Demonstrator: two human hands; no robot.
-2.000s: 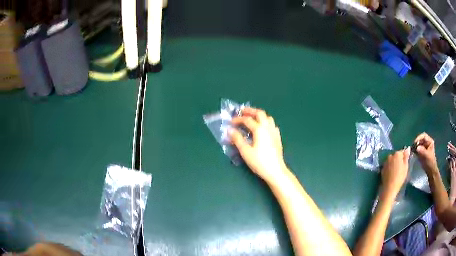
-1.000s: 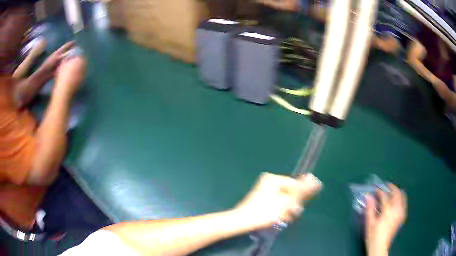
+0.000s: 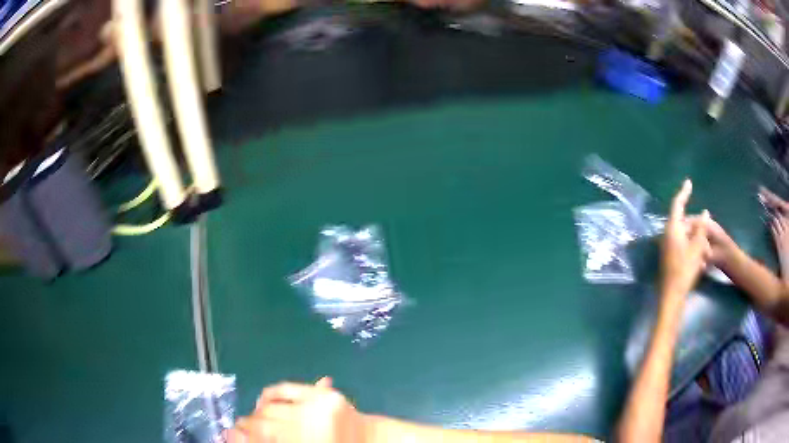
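Observation:
A clear zip bag (image 3: pixel 197 400) lies across the table seam at the bottom left. My right hand (image 3: pixel 298 414) is low in the frame, palm down, just right of this bag. Its fingertips reach the bag's right edge; they are blurred and cut off by the lower edge, so I cannot tell if they grip it. A loose pile of clear, shiny bags (image 3: pixel 353 281) with small dark parts lies mid-table, beyond my right hand and not touched. My left hand is not in view.
Two white tubes (image 3: pixel 192 112) with black ends stand at the back left beside grey boxes (image 3: pixel 69 212) and a yellow-green cable (image 3: pixel 143 228). More bags (image 3: pixel 606 242) lie at the right, by another person's hands (image 3: pixel 688 242). A blue bin (image 3: pixel 633 76) is at the far right.
The view has swung left and back. My right hand has let go of the middle pile and moved to the seam bag. My left hand, at the seam one second ago, has left the view.

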